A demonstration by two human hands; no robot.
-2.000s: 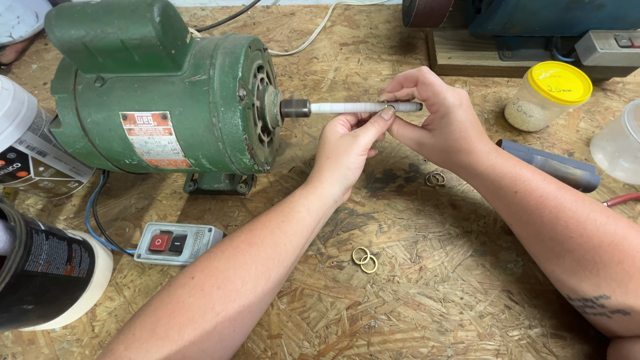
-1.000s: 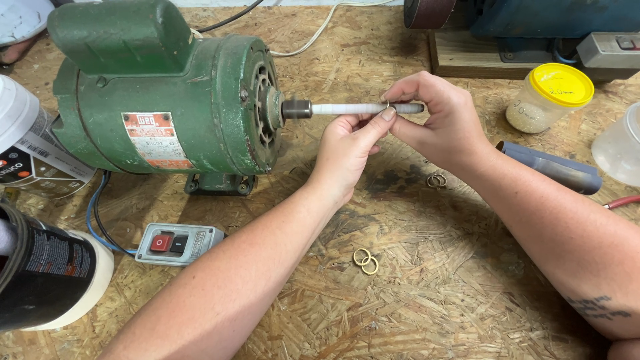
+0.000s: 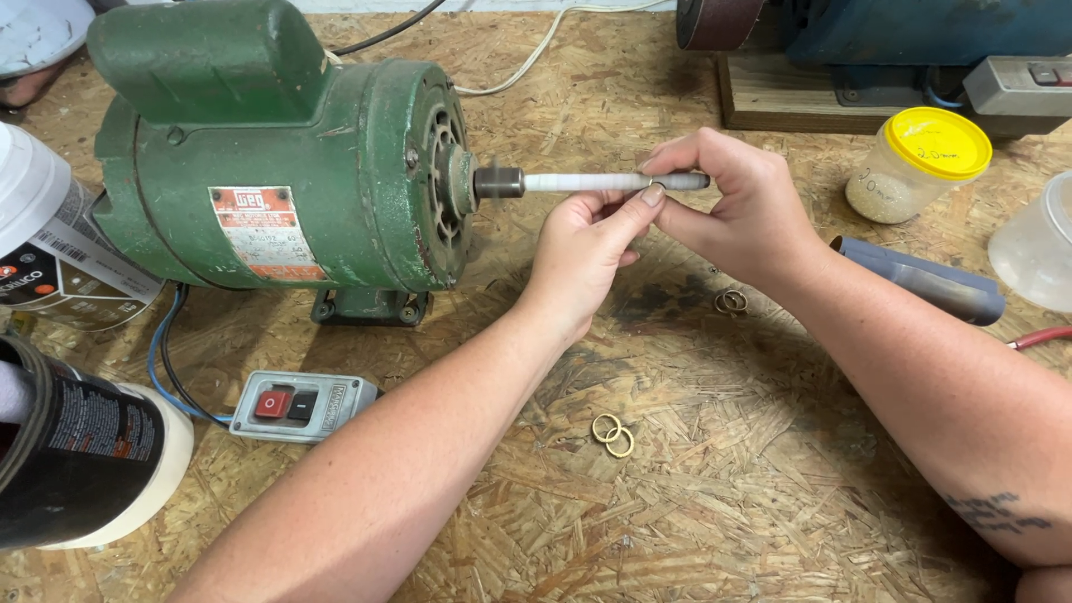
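Observation:
A green electric motor (image 3: 251, 167) carries a pale, slim spindle (image 3: 578, 182) with a dark tip, set in a dark metal collar (image 3: 500, 182). Near the spindle's outer end, my left hand (image 3: 586, 251) and my right hand (image 3: 737, 201) meet, pinching a thin ring (image 3: 655, 182) around it between fingers and thumbs; the fingers partly hide the ring. Two interlinked-looking gold-coloured rings (image 3: 620, 442) lie overlapping on the chipboard bench (image 3: 712, 502). Darker small rings (image 3: 731, 301) lie below my right hand.
A switch box (image 3: 303, 406) with red and black buttons sits below the motor, near my left forearm. Tubs (image 3: 109, 452) stand at left. A yellow-lidded jar (image 3: 917, 167), a roll of dark abrasive sheet (image 3: 921, 280) and a clear container (image 3: 1038, 243) stand at right; a blue machine (image 3: 871, 33) is behind.

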